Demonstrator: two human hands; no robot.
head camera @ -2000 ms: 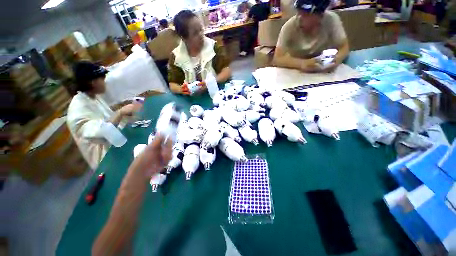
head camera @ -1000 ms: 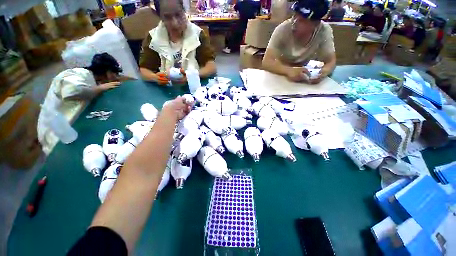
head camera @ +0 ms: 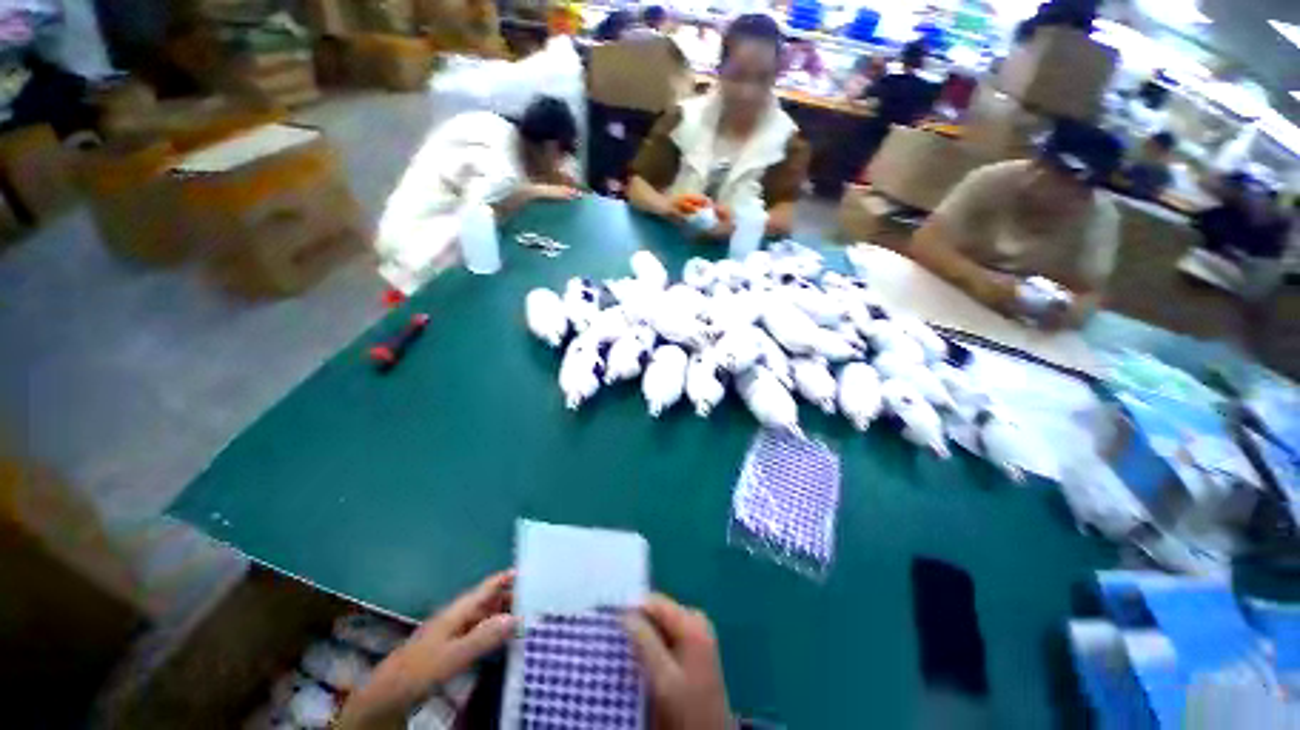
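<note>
A white sticker sheet (head camera: 582,571) with rows of purple dots on its lower part is held upright at the bottom middle. My left hand (head camera: 442,649) holds its left edge. My right hand (head camera: 682,659) grips its right side, thumb over the dots. A pile of white bulb cameras (head camera: 763,335) lies at the table centre. Spare sticker sheets in a clear bag (head camera: 788,492) lie flat in front of the pile. The image is slightly blurred, and I cannot tell whether a loose sticker is on a finger.
An open carton (head camera: 257,628) with bulb cameras inside is below the table edge, left of my lap. A smartphone (head camera: 948,625) and blue boxes (head camera: 1183,642) lie at right. A screwdriver (head camera: 399,342) is at the left edge. Three people sit opposite.
The view has swung left and down. The arm over the pile has drawn back, and both hands now hold the sticker sheet near the lap. The left pile cameras now sit together.
</note>
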